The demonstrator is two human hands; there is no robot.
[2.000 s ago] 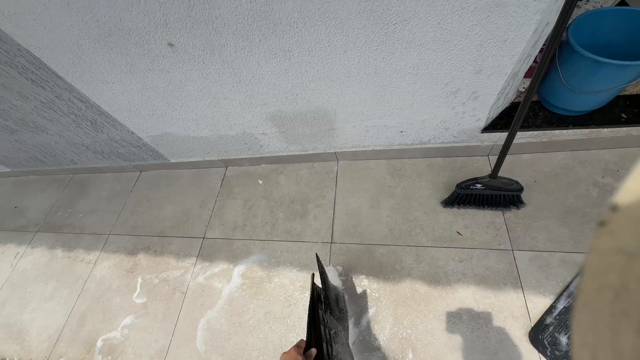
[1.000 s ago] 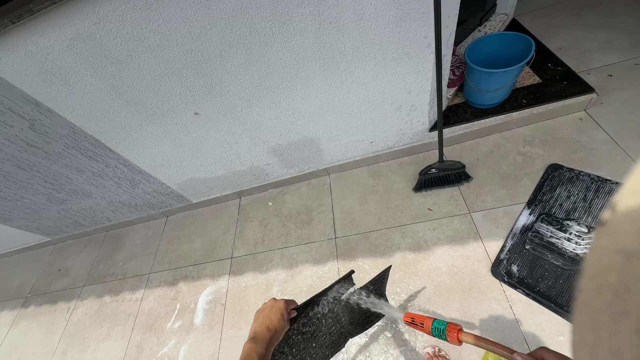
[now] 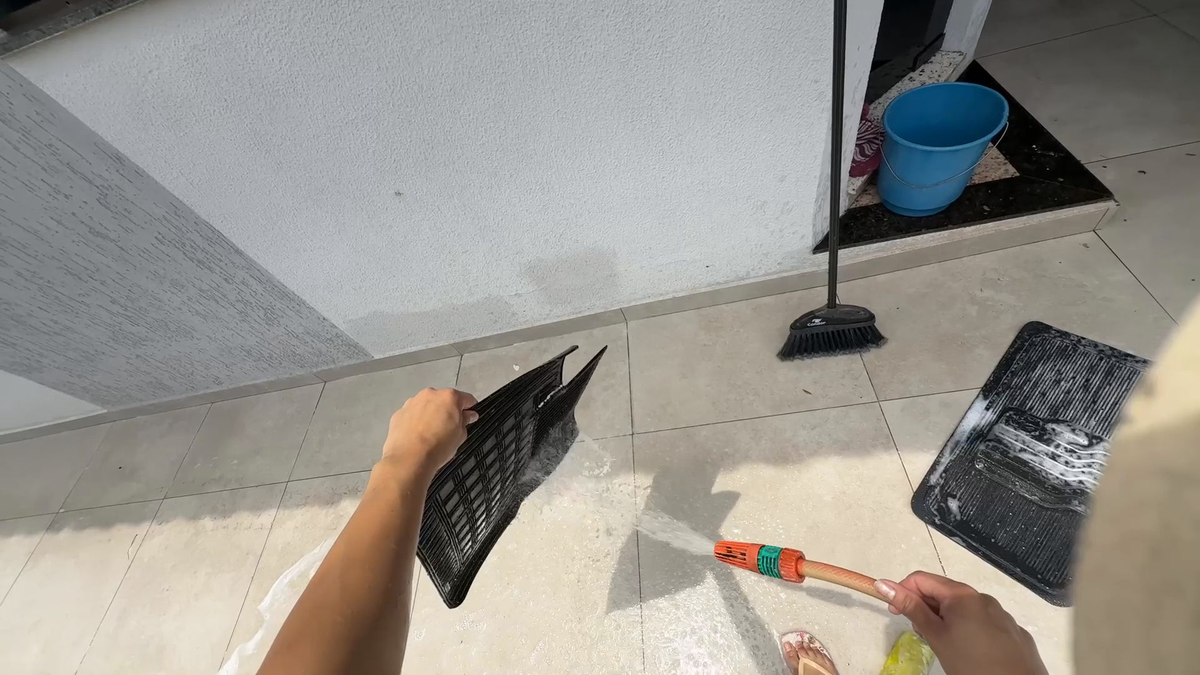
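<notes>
My left hand (image 3: 431,427) grips the upper edge of a black rubber car mat (image 3: 492,469), held tilted and bent above the wet tiles, its gridded face turned partly toward me. My right hand (image 3: 970,619) holds an orange garden hose (image 3: 844,576) just behind its orange and green spray nozzle (image 3: 759,560). Water sprays leftward from the nozzle toward the mat. A second black car mat (image 3: 1031,459), ribbed and streaked with white suds, lies flat on the floor at the right, partly hidden by a blurred beige shape.
A black broom (image 3: 831,330) stands upright against the white textured wall (image 3: 562,141). On the dark stone doorstep (image 3: 1050,178) sits a blue bucket (image 3: 937,150) beside a patterned cloth (image 3: 867,145). A sandaled foot (image 3: 806,652) and a yellow-green object (image 3: 907,654) show at the bottom edge.
The held mat has been raised and turned, so its gridded face now shows. My left hand has moved up with it. The right hand and hose have come further into view since one second ago.
</notes>
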